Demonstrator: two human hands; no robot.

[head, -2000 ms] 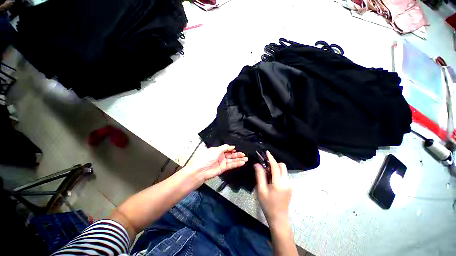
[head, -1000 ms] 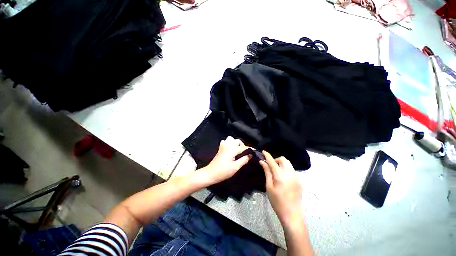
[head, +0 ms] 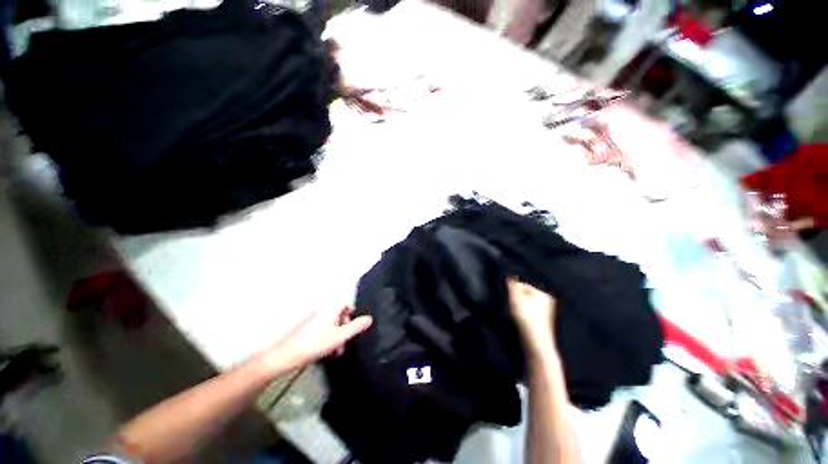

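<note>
A black garment (head: 427,317) lies bunched at the table's near edge, with a small white label showing on its lower part. It overlaps the near pile of black garments (head: 604,317). My left hand (head: 331,333) is at the garment's left edge, with cloth at its fingertips; the grip is blurred. My right hand (head: 534,308) is on the black cloth where garment and pile meet, fingers curled; what it holds is hidden. No snips can be made out.
A large black heap (head: 182,118) lies at upper left. A dark phone (head: 628,435) is at lower right, near a red strip (head: 699,344) and a white cylindrical item (head: 713,390). Pink pieces (head: 604,149) lie on the far side. A red shoe (head: 109,299) is on the floor.
The view has tilted up and blurred. My hands have moved apart from the pinched edge, the right one up and over the cloth. The garment is spread differently and a white label now shows.
</note>
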